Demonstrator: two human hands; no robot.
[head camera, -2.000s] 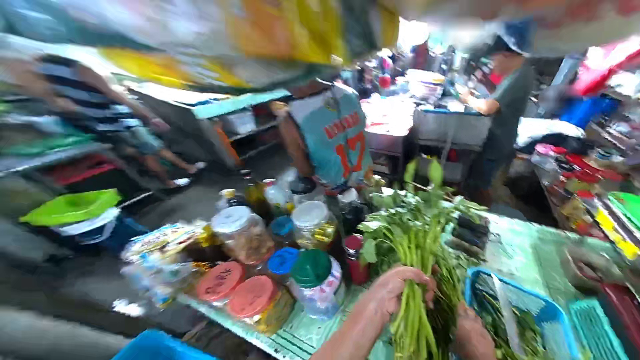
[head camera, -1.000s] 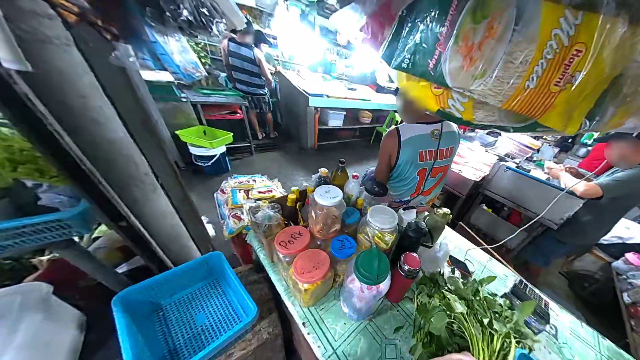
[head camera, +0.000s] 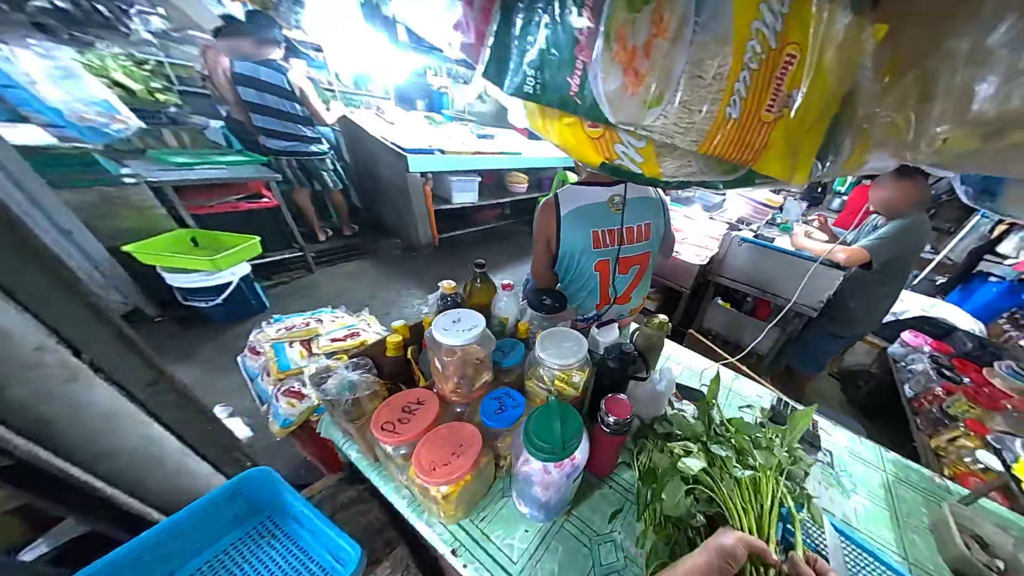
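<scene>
A bunch of leafy green vegetables with long stems (head camera: 740, 472) lies at the near right of the table, its leaves pointing away from me. My left hand (head camera: 730, 552) closes around the stems at the bottom edge of the view. Close beside it, my right hand (head camera: 806, 565) has its fingertips at a stem on the right; most of this hand is cut off by the frame. A blue plastic basket (head camera: 852, 544) is partly visible just right of the greens. Left of the leaves stand a red flask (head camera: 610, 436) and a jar with a green lid (head camera: 552, 456).
The table has a green patterned cover (head camera: 872, 472). Several lidded jars and bottles crowd its left part, beside packaged goods (head camera: 312, 352). An empty blue basket (head camera: 232, 536) sits lower left. Noodle packs (head camera: 720, 88) hang overhead. A person in a jersey (head camera: 604, 248) is beyond the table; others stand farther back.
Since two seconds ago the view has swung left. The greens, upright between my hands then, now lie lower over the table. My hands, barely in view one second ago, show again at the stems.
</scene>
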